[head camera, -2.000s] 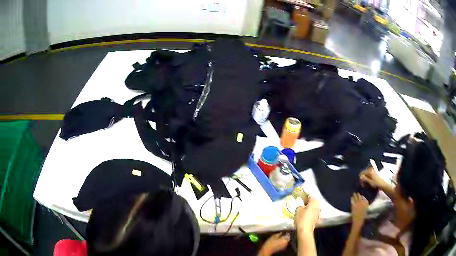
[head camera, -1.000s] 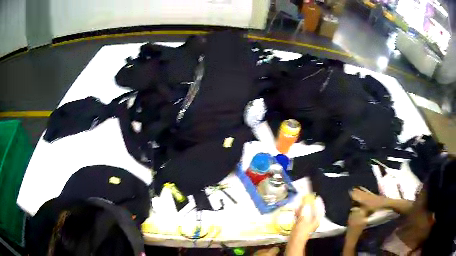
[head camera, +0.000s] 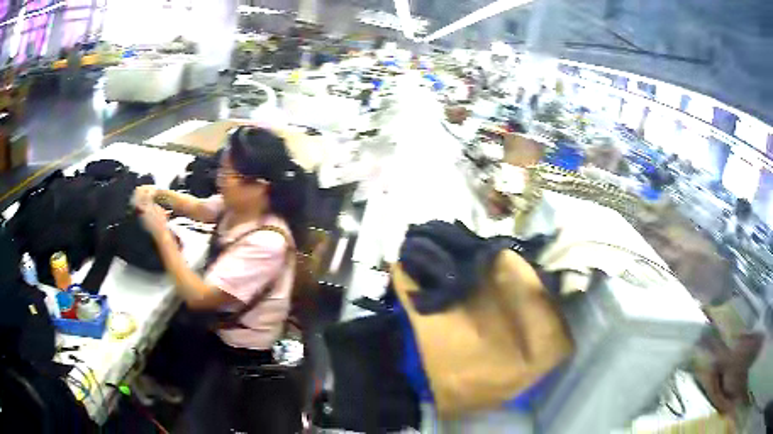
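Neither of my hands is in view. Nearest in front of me is a brown sheet or paper bag (head camera: 475, 356) with a folded, creased face, partly over something blue. A dark bundled item (head camera: 441, 263) lies on its upper left part. A black item (head camera: 369, 373) stands or hangs to its left. A pale grey box or cabinet (head camera: 619, 339) is close on the right. The view is blurred, so their details cannot be told.
At left, a person in a pink top (head camera: 254, 271) stands at a white table (head camera: 136, 297), hands on black goods (head camera: 85, 212). A blue basket (head camera: 85, 318) holds bottles, with an orange can (head camera: 60, 271) beside it. Workshop rows stretch behind.
The view has swung far to the right. The white table has moved to the left edge; the brown sheet and grey box have come into view. The dark-haired head at lower left is gone.
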